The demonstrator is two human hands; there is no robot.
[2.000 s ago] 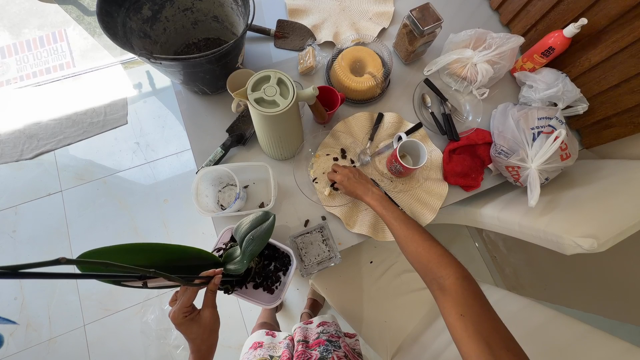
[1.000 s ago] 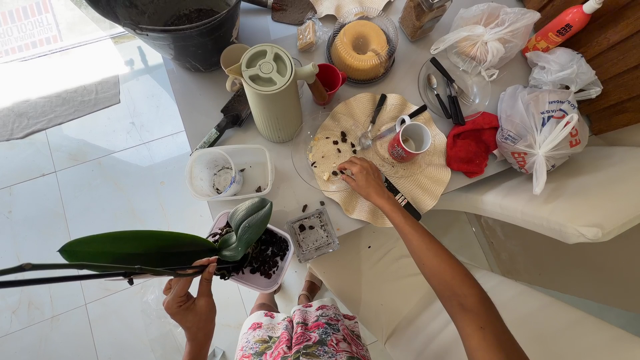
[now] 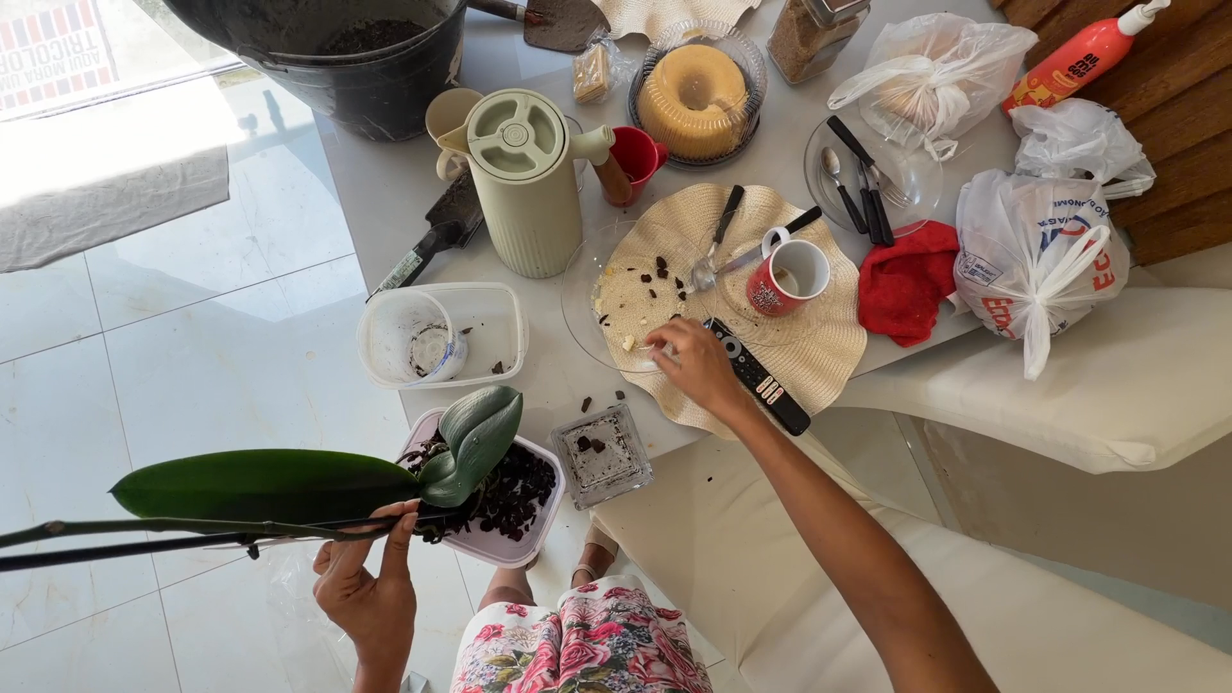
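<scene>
My left hand [image 3: 371, 582] pinches the stems [image 3: 318, 529] of an orchid with broad green leaves [image 3: 265, 484]. The plant's base rests over dark bark chips [image 3: 505, 496] in a pale pink plastic container [image 3: 547, 525] at the table's edge. My right hand [image 3: 695, 361] is over the near rim of a clear glass plate [image 3: 575, 313], its fingertips together; whether something small is between them, I cannot tell. Bark bits [image 3: 660, 269] and pale crumbs lie on the plate, which stands on a woven placemat [image 3: 828, 337]. A remote control [image 3: 760, 380] lies beside my right hand.
Around the plate stand a red-and-white mug [image 3: 784, 279], a green thermos [image 3: 527, 212] and a ring cake [image 3: 695, 101]. Left are a clear plastic tub [image 3: 500, 332], a hand trowel [image 3: 438, 236] and a black bucket [image 3: 371, 87]. A square glass dish [image 3: 606, 462] sits near the edge. Knotted bags [image 3: 1039, 260] stand right.
My right hand has shifted from among the bark bits to the plate's near rim, uncovering the remote control. My left hand keeps its hold on the orchid stems.
</scene>
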